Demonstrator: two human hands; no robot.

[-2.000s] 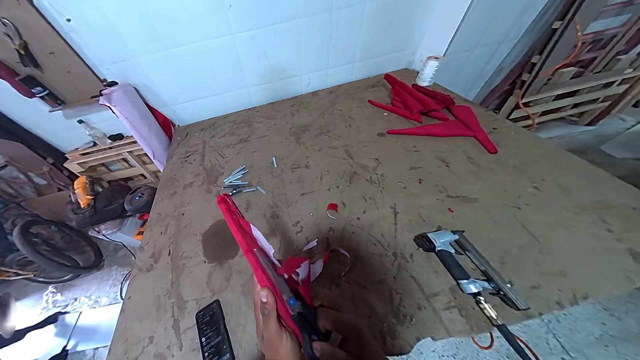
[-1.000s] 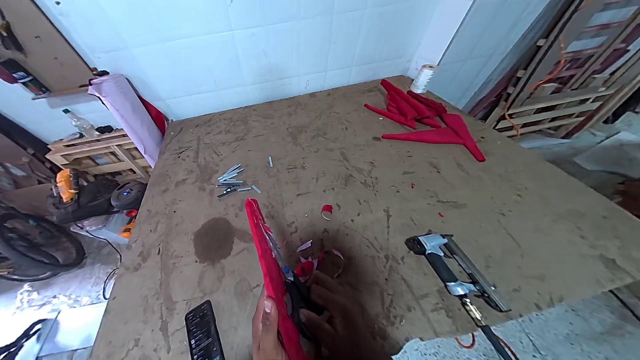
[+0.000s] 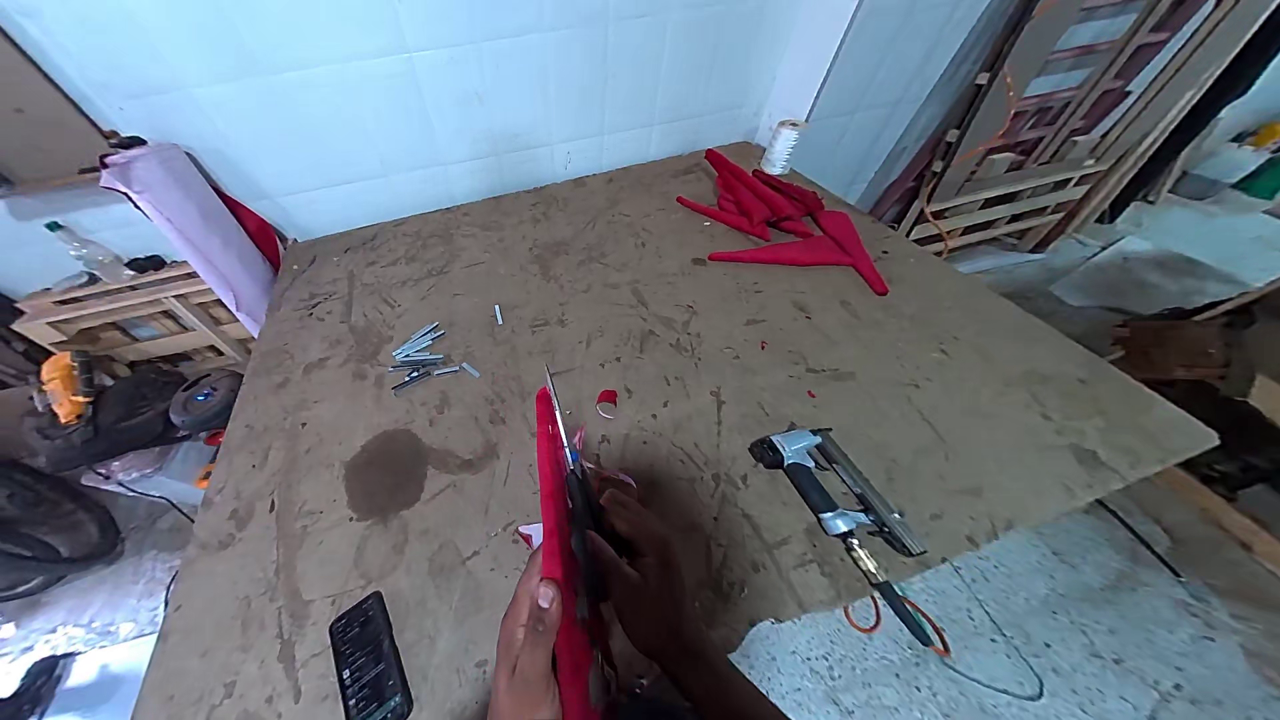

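Observation:
My left hand [image 3: 530, 630] grips a long, narrow piece covered in red fabric [image 3: 562, 600], held with its tapered tip pointing away from me. Black-handled scissors [image 3: 575, 480] are in my right hand [image 3: 640, 560], their blades lying along the right side of the red piece near its tip. Fabric scraps [image 3: 610, 478] lie just beyond my right hand, and a small red and white scrap [image 3: 607, 403] rests farther off on the table. The underside of the red piece and part of the scissor handles are hidden.
A pneumatic staple gun [image 3: 830, 480] with its hose lies at right on the table [image 3: 640, 330]. Staple strips [image 3: 418, 358] sit left of centre, a phone [image 3: 370, 655] at the near left. Red fabric-covered pieces [image 3: 790, 215] and a twine spool [image 3: 783, 147] are at the far right.
The scissors have moved forward along the red piece, up to its tip. The red piece now stands more upright in view, and a strip of scrap beside it no longer shows as before.

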